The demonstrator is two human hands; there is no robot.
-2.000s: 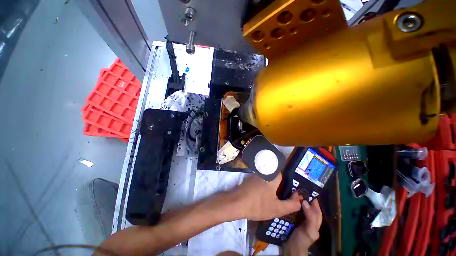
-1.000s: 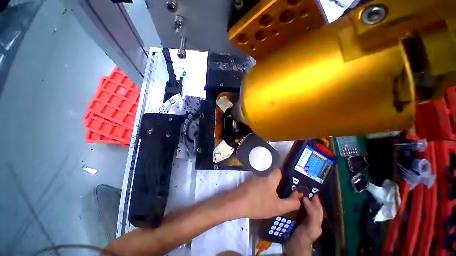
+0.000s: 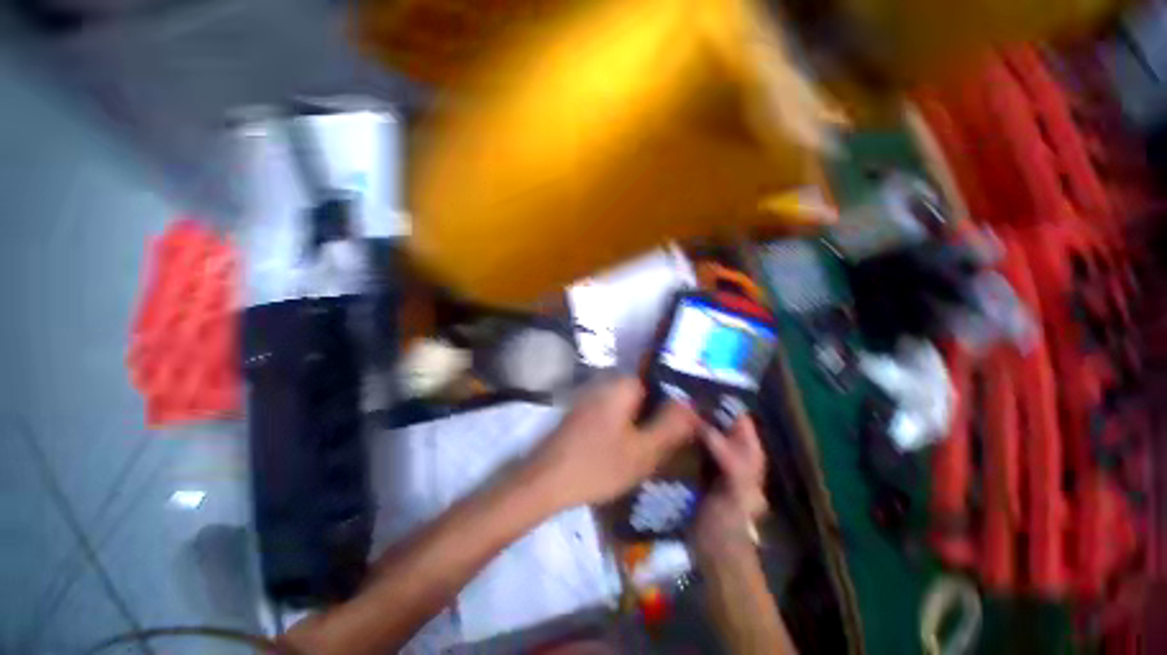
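The frame is blurred by motion. The black teach pendant [image 3: 717, 343], with a lit blue-white screen and orange loop on top, is between my two hands. My left hand [image 3: 608, 441] holds its left side, thumb over the keys below the screen. My right hand [image 3: 732, 480] holds its lower right side, fingers at the same keys. The white number keys show below my hands. The black work fixture lies left of the pendant, with a pale round disc [image 3: 532, 360] and a cream scrap [image 3: 435, 367], partly hidden under the large gold cylinder [image 3: 595, 154].
A long black bar [image 3: 305, 448] lies on the white machine base [image 3: 480, 582]. Red trays [image 3: 190, 326] are on the floor at left, and more red trays [image 3: 1024, 448] at right. The green bench [image 3: 883, 582] holds white tissue [image 3: 911, 390], dark items and a tape ring [image 3: 950, 617].
The view has swung to the right, so the machine, pendant and hands appear further left and higher, and blurred. More of the green bench shows. Both hands still hold the pendant.
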